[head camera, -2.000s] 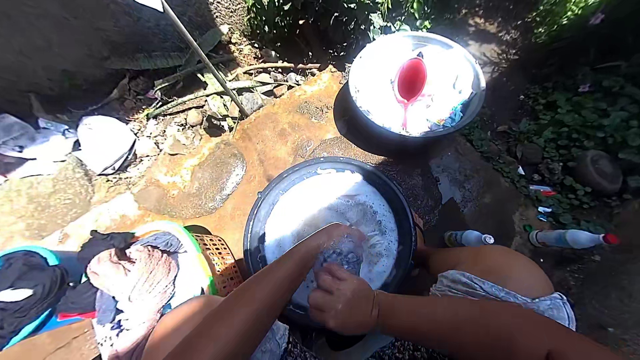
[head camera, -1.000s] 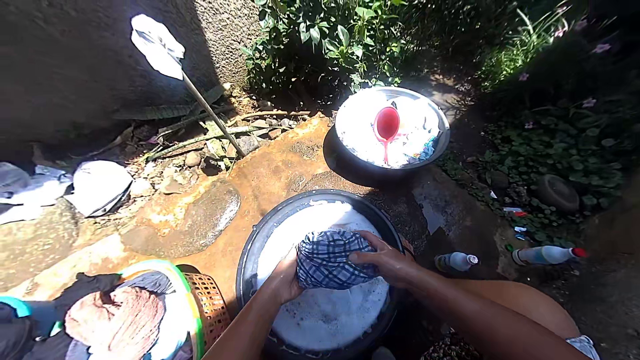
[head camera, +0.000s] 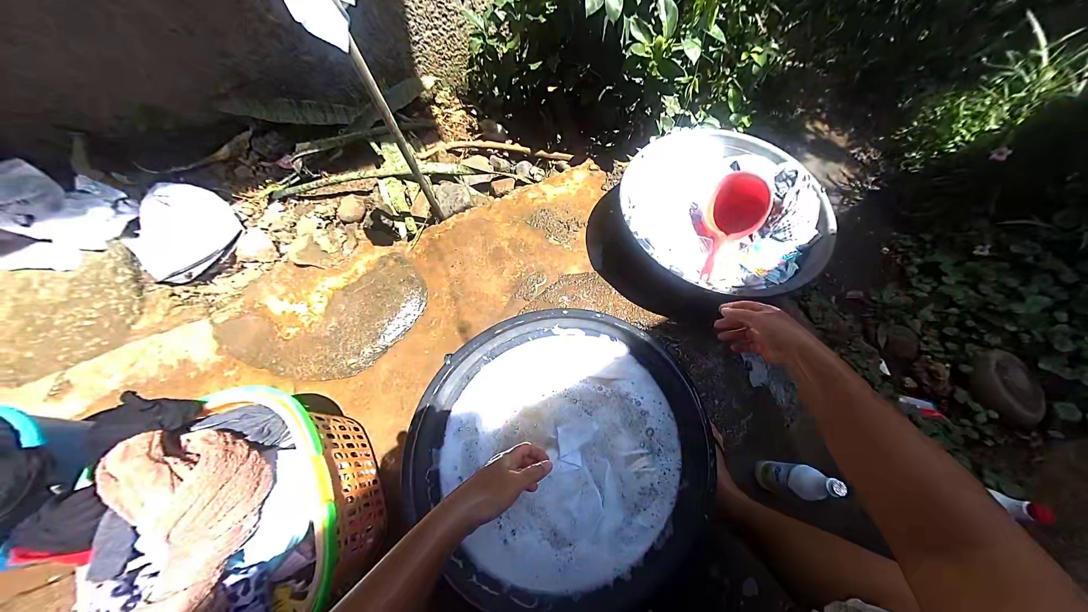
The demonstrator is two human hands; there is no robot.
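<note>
A black round tub [head camera: 693, 425] holds soapy water with thick white suds, and a pale piece of cloth [head camera: 582, 463] shows at the surface. Over the suds, left of that cloth, is my left hand [head camera: 512, 476], its fingers bent; whether it touches the cloth I cannot tell. My right hand [head camera: 752, 330] is empty, fingers apart, between the black tub and a metal basin [head camera: 829, 229]. Wet light-coloured clothes [head camera: 795, 204] fill the basin, with a red plastic dipper [head camera: 741, 204] lying on them. The checked cloth is not plainly visible.
A basket [head camera: 357, 484] heaped with clothes [head camera: 183, 493] stands at the left. Plastic bottles [head camera: 799, 481] lie at the right. White cloths [head camera: 183, 229] rest on stones at the upper left, near a leaning pole [head camera: 395, 127]. Flat rock [head camera: 484, 246] surrounds the tub.
Both hands held a blue checked cloth over the black tub; they are now apart without it. My right hand has moved out toward the metal basin.
</note>
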